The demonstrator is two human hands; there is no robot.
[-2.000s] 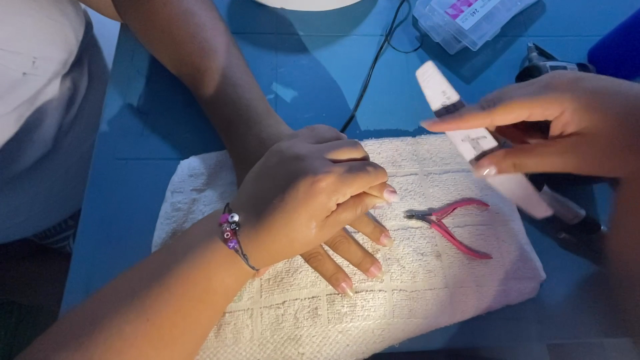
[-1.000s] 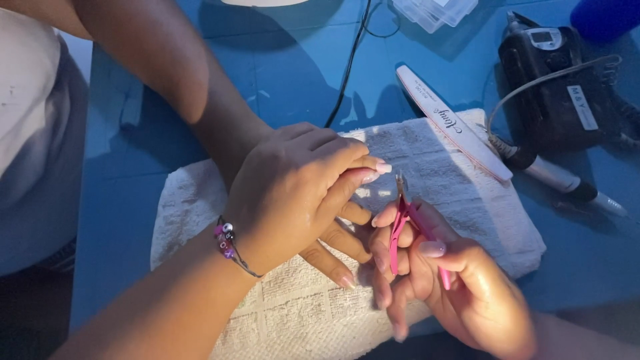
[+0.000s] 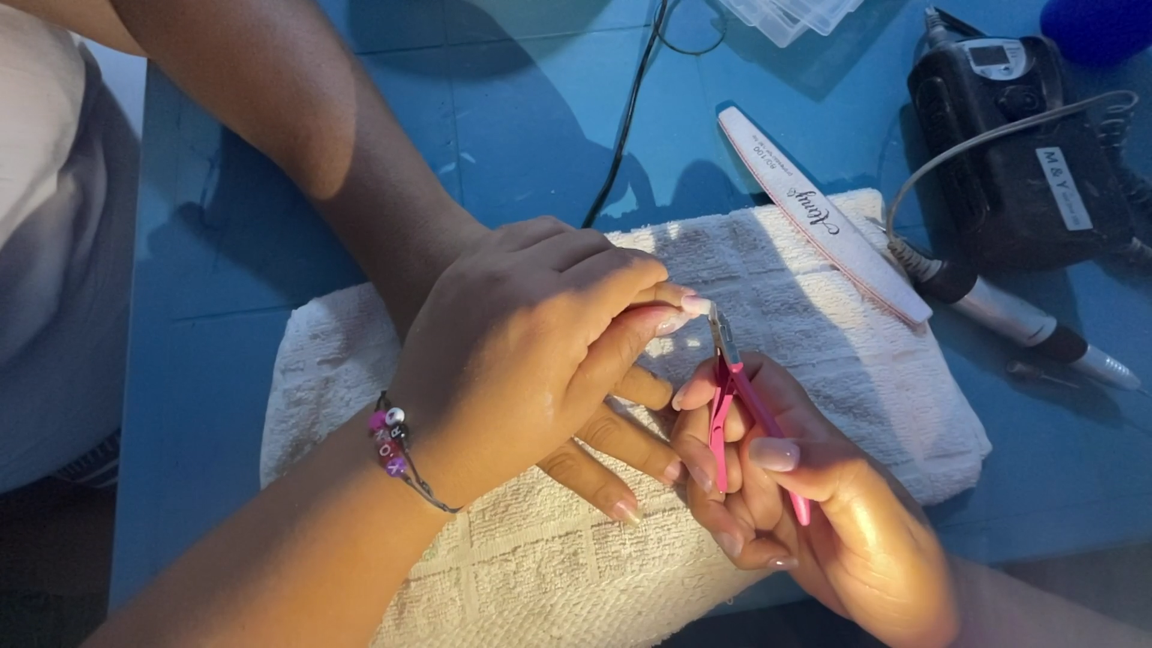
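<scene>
My left hand [image 3: 531,360], with a beaded cord bracelet [image 3: 390,441] at the wrist, lies over another person's hand [image 3: 621,441] and pinches one of its fingers near the tip. That person's other fingers spread over a folded white towel [image 3: 504,576]. Pink-handled nippers [image 3: 724,396] rest in my right hand [image 3: 810,486], handles between thumb and fingers. Their metal jaws are at the free edge of the pinched finger's nail; whether they touch it is hard to tell. A half-moon nail file [image 3: 823,216] lies on the towel's upper right part.
A black nail drill control box [image 3: 1008,153] stands at the upper right, its corded handpiece [image 3: 1017,310] beside the towel. A black cable [image 3: 625,117] crosses the blue table [image 3: 504,117]. A clear plastic case [image 3: 792,13] is at the top edge. The other person's forearm [image 3: 315,135] reaches in from the upper left.
My right hand has let go of the nail file, now on the towel, and picked up the nippers that lay there. Their jaws have since come up to the pinched fingertip. My left hand keeps its hold.
</scene>
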